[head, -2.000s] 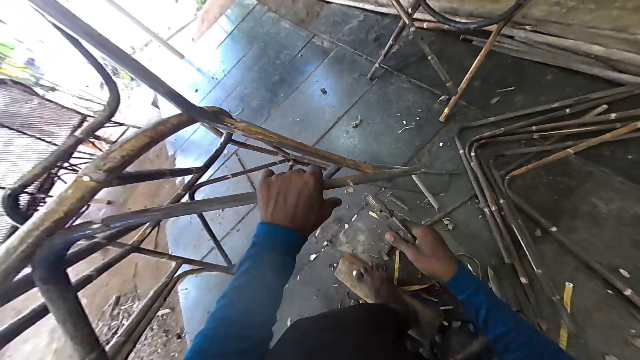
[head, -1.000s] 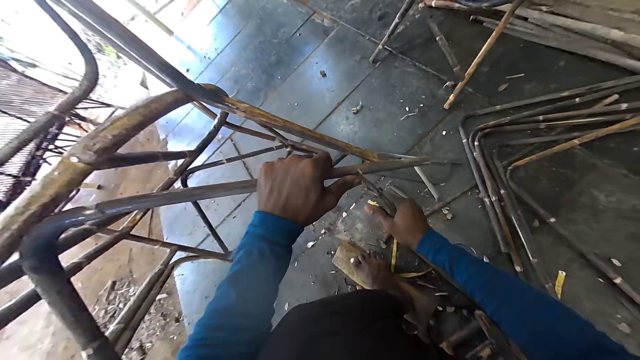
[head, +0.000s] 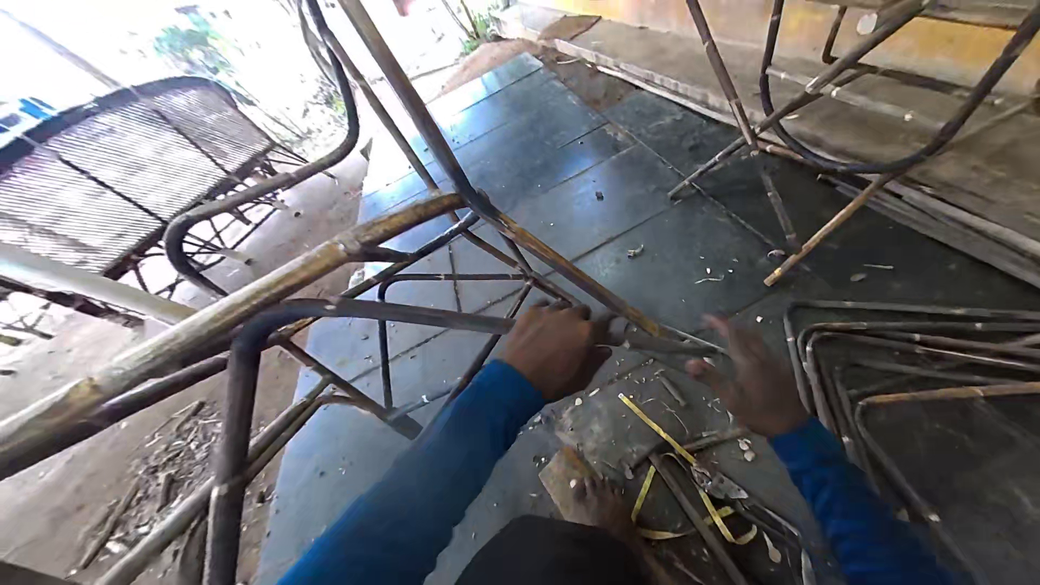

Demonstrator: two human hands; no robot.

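My left hand (head: 555, 349) grips a dark bent cane pole (head: 406, 314), part of a cane furniture frame (head: 284, 329) that fills the left side. The pole's cut end lies to the right of that hand, close to a yellowish-brown cane pole (head: 569, 268) that slants down toward it. At this end my right hand (head: 743, 370) is raised with its fingers apart, slightly blurred; no tool shows in it. Below the hands, a yellow measuring tape (head: 662, 426) curls on the floor beside loose cane pieces (head: 699, 512) and my bare foot (head: 597, 496).
Several bent cane pieces (head: 918, 329) lie stacked at the right. Another cane frame (head: 845, 146) stands at the upper right, near long poles along a ledge (head: 967, 166). A woven cane seat (head: 122, 171) is at the upper left. Scraps litter the tiled floor (head: 569, 187).
My right hand, earlier closed around a small tool near the pole, has moved up to the pole's end and its fingers have spread. My left hand still holds the pole. The view has tilted up.
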